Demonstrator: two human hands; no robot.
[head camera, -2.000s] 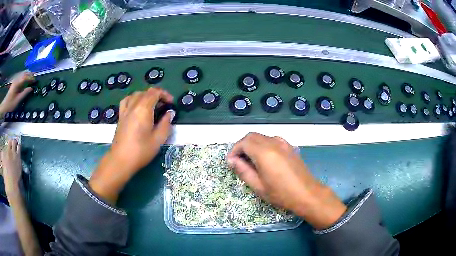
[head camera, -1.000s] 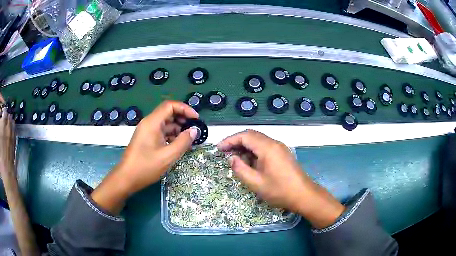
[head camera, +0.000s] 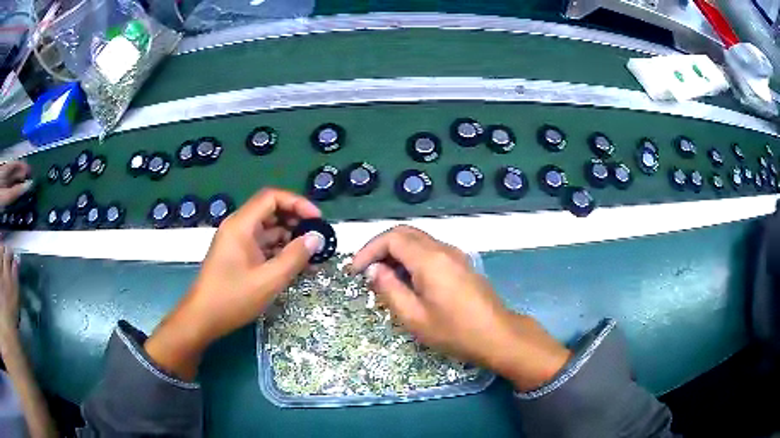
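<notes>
My left hand (head camera: 248, 261) holds a black speaker driver (head camera: 325, 242) between thumb and fingers, above the pale strip at the tray's upper left. Small whitish marks show on its black rim. My right hand (head camera: 428, 287) is just right of it, over the parts tray (head camera: 376, 399), with thumb and forefinger nearly together; a tiny pale piece may be between them, but it is too small to tell. The clear tray is heaped with tiny white, greenish and yellowish pieces (head camera: 342, 342).
The green conveyor belt (head camera: 385, 141) carries many black discs in loose rows beyond a white strip (head camera: 445, 227). At upper left are a bag of small parts (head camera: 120, 73) and a blue box (head camera: 53, 114). A white packet (head camera: 680, 77) lies upper right. Another person's hand (head camera: 13, 181) is at far left.
My left hand has picked a disc up from the belt and brought it toward me above the tray's edge. My right hand has moved left, close to the disc.
</notes>
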